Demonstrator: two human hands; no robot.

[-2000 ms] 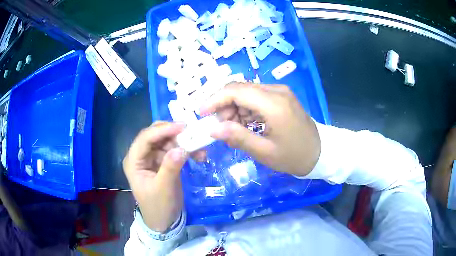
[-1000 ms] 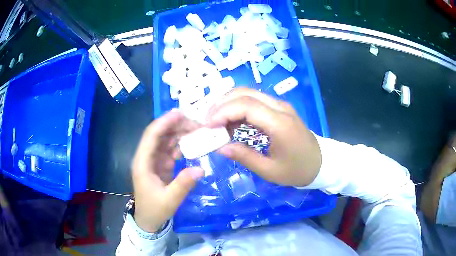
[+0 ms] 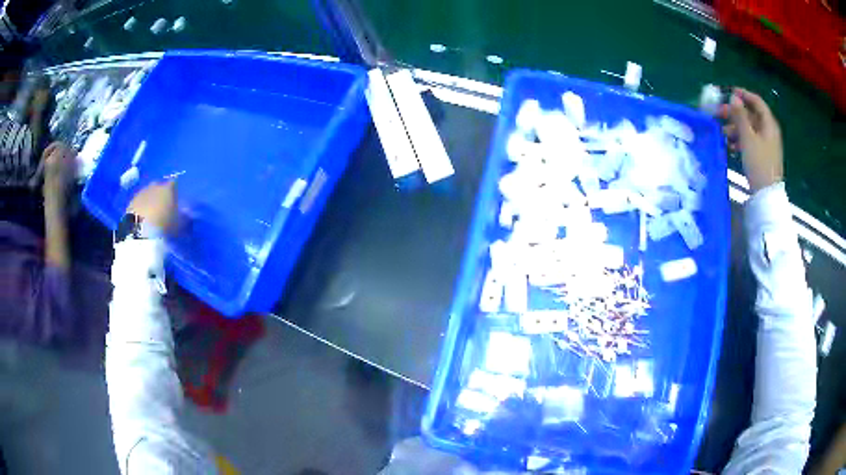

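Observation:
My left hand (image 3: 158, 206) is blurred over the near left part of the left blue tray (image 3: 320, 176); whether it holds anything cannot be told. Small white units (image 3: 130, 176) lie in that tray beside it. My right hand (image 3: 753, 134) is beyond the far right corner of the centre blue tray (image 3: 464, 278), over the green belt, with a small white unit (image 3: 711, 98) at its fingertips. The centre tray holds heaped white housings (image 3: 547, 199), a tangle of leaded parts (image 3: 608, 311) and clear glinting pieces (image 3: 561, 404).
Two long white boxes (image 3: 417, 125) lie between the trays. A metal rail and the green belt (image 3: 557, 32) with scattered white units run along the far side. A red bin (image 3: 788, 42) is at upper right. Another person's hand (image 3: 60, 162) is at far left, near many white pieces (image 3: 97, 107).
My hands have moved apart from the white housing they held over the centre tray, left hand to the left tray, right hand to the belt. The view has swung left.

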